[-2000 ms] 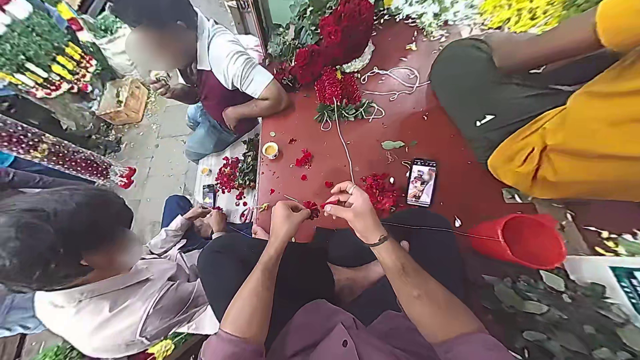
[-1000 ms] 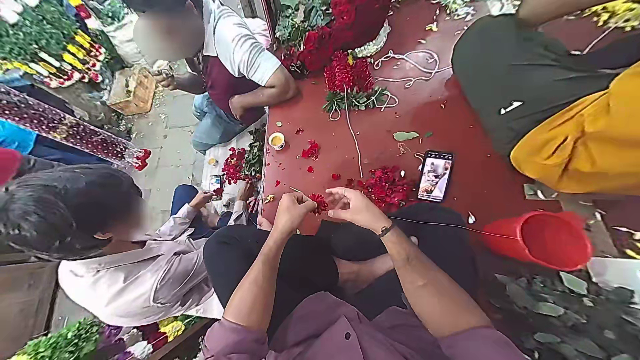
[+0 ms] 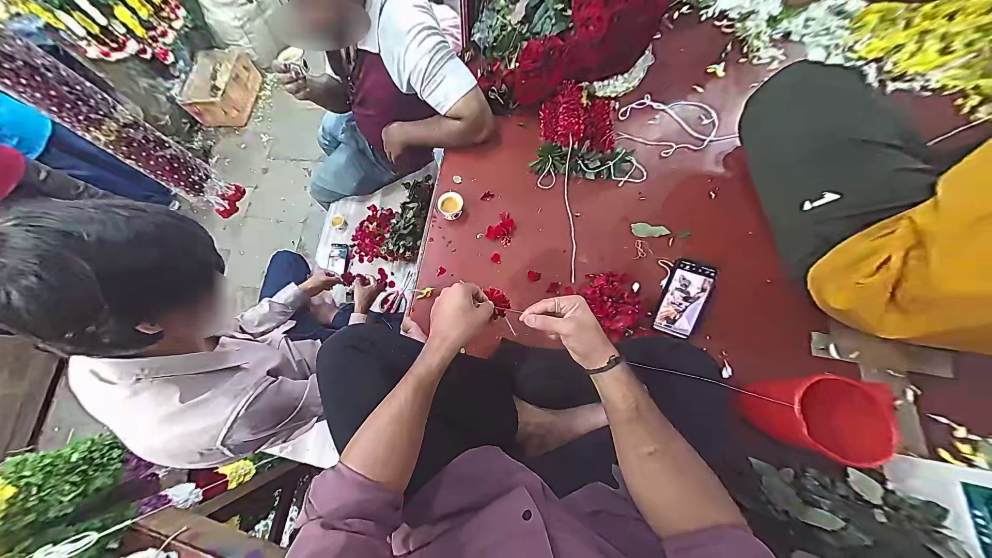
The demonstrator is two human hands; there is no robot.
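Note:
My left hand (image 3: 460,316) pinches a small bunch of red petals (image 3: 497,301) at its fingertips. To its right, my right hand (image 3: 570,325) grips a thin thread (image 3: 508,311) drawn between both hands. More thread (image 3: 701,378) runs from near my right wrist toward a red plastic bucket (image 3: 846,420). Just beyond my right hand lies a heap of red petals (image 3: 610,304) on the red tabletop (image 3: 496,248), and a lit smartphone (image 3: 684,298) rests beside it. A bundle of red flowers (image 3: 575,124) with leaves and white string stands farther back.
A cup of yellowish drink (image 3: 449,205) sits near the platform's left edge. Close on the left, a person (image 3: 201,387) handles red petals. Another person (image 3: 418,93) leans on the far edge; one in yellow (image 3: 914,248) sits at the right. Loose leaves (image 3: 814,496) lie at lower right.
My right hand, with its fingers spread near the petals one second ago, now has its fingers closed on the thread, a little apart from my left hand.

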